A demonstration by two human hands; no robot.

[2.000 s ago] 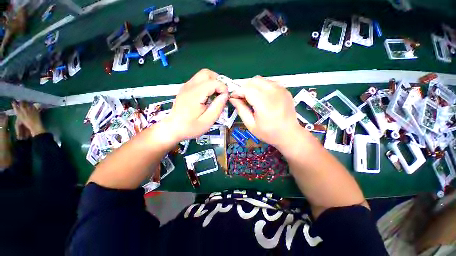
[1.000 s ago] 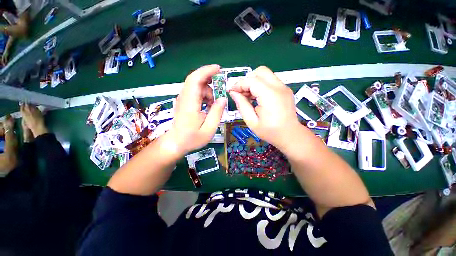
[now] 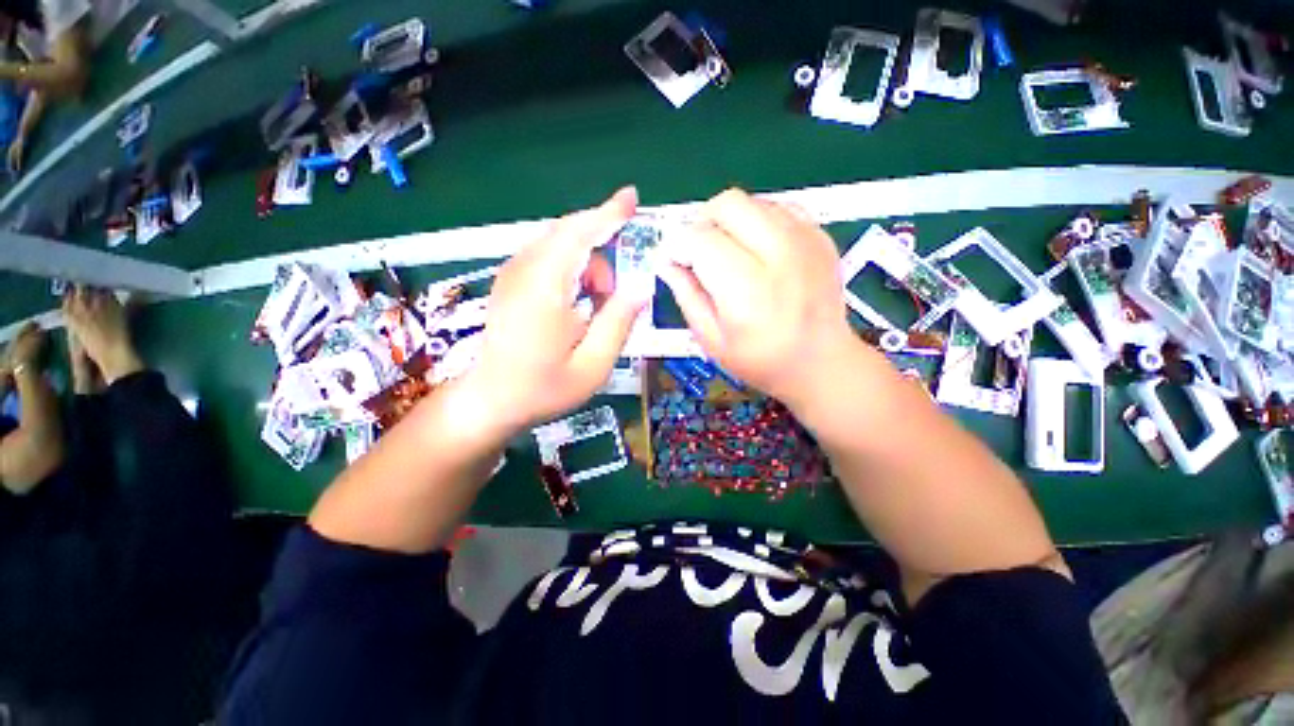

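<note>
My left hand (image 3: 554,319) grips the left side of a white housing frame with a small circuit board (image 3: 639,244) at its left end. The unit is held over the pale guide rail. My right hand (image 3: 759,291) is at the frame's right part, its fingertips by the board. The fingers hide most of the frame, and I cannot tell if the right fingertips hold a small part. Below the hands, a shallow parts box (image 3: 650,426) holds blue cylinders (image 3: 698,375) and many dark grey round components with red wires (image 3: 731,447).
Partly built units are piled left (image 3: 334,362) and right (image 3: 1178,305) of the box. A single frame (image 3: 585,443) lies left of the box. Beyond the guide rail (image 3: 355,263), the green belt (image 3: 539,107) carries more units. Another person's hands (image 3: 97,333) are at far left.
The frame turned from edge-on to show its board, and the right fingers have since moved left over the board. Units on the belt have shifted left.
</note>
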